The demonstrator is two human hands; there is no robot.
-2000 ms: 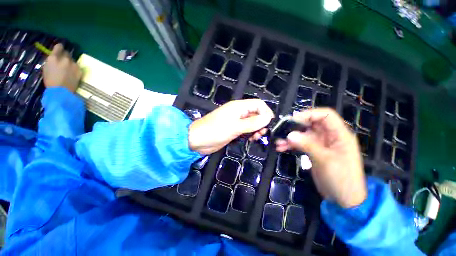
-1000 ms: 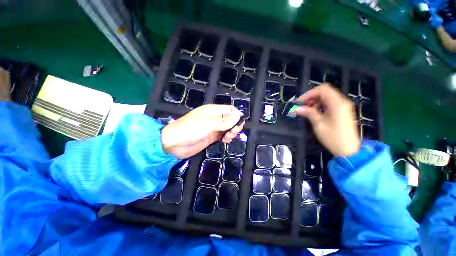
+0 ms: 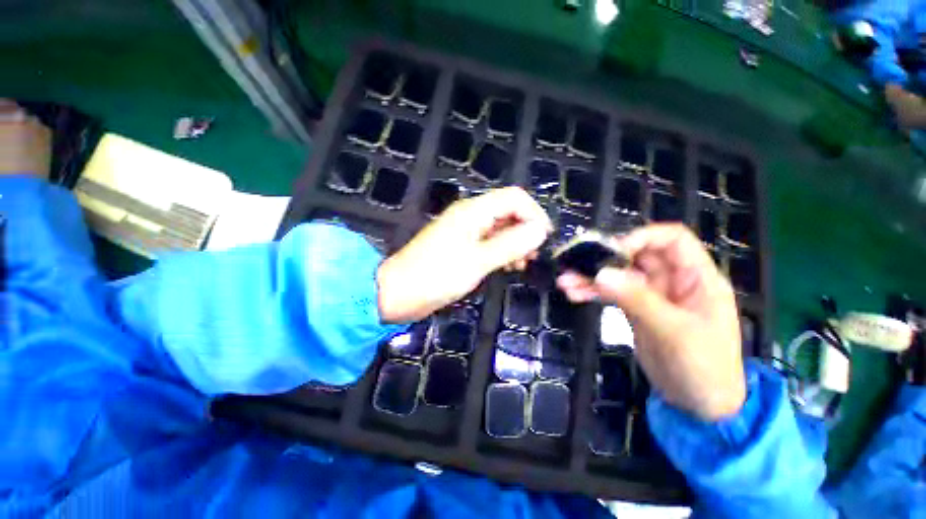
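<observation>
My right hand point(image 3: 675, 304) holds a smartwatch body point(image 3: 589, 255) by its fingertips, dark face tilted, silver rim showing. My left hand point(image 3: 462, 253) is beside it on the left, thumb and fingers pinched together near the watch body; whether they hold something small cannot be told. Both hands are above the large black compartment tray point(image 3: 485, 304). Its compartments hold several dark watch bodies with thin bright rims, some showing white glare. My hands and sleeves hide the middle of the tray.
On the left are a cream slotted board point(image 3: 152, 198) and a white paper sheet point(image 3: 249, 221). A metal post point(image 3: 244, 66) stands at upper left. A white oval device point(image 3: 871, 330) with a cable is at right. Other people's blue sleeves show at the left, upper right and lower right edges.
One second ago my right hand was higher and held a piece with a green spot. It has lowered and shows a dark watch face. My left hand has moved right, close to it.
</observation>
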